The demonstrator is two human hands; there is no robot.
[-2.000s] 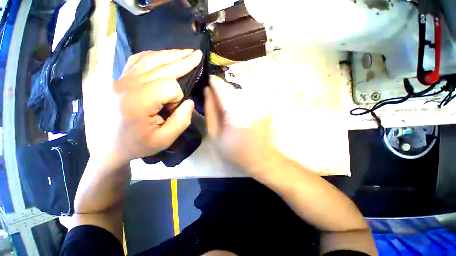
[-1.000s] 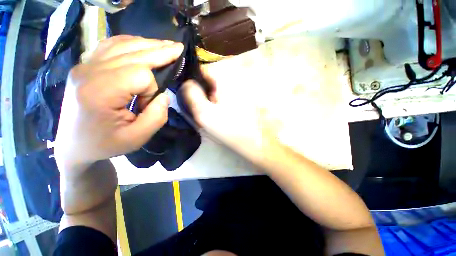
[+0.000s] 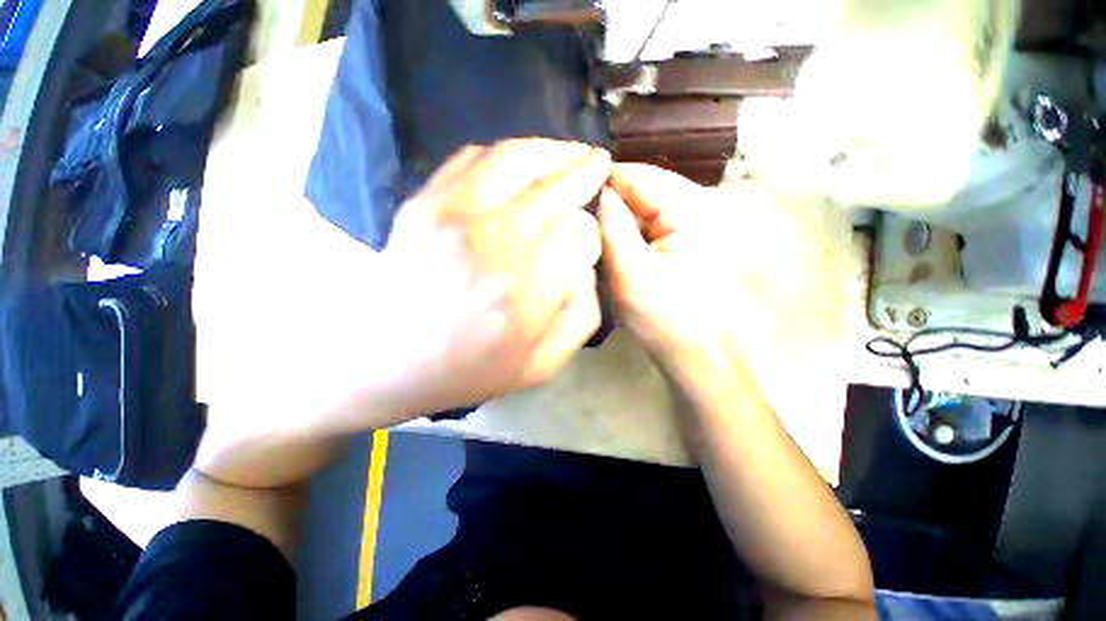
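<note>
A dark navy bag body (image 3: 485, 97) lies under the needle area at top centre, with a loose panel (image 3: 354, 152) spread to its left. My left hand (image 3: 509, 267) lies over the bag body and pinches its right edge with the fingertips. My right hand (image 3: 649, 243) pinches the same edge from the right, its fingertips touching those of my left hand. The presser foot area (image 3: 625, 79) is just above the fingertips. Most of the bag's lower part is hidden under my left hand.
The cream machine head (image 3: 904, 97) is at upper right, with a red and black tool (image 3: 1073, 249) and black cord (image 3: 940, 348) beside it. Dark bags (image 3: 103, 376) are piled at far left. The worn cream tabletop (image 3: 558, 419) ends at a front edge; a pale ring (image 3: 958, 431) is lower right.
The view has shifted. Both hands have come together at the bag's edge, near the presser foot. The zipper teeth seen before are now hidden, and the navy panel shows more at left.
</note>
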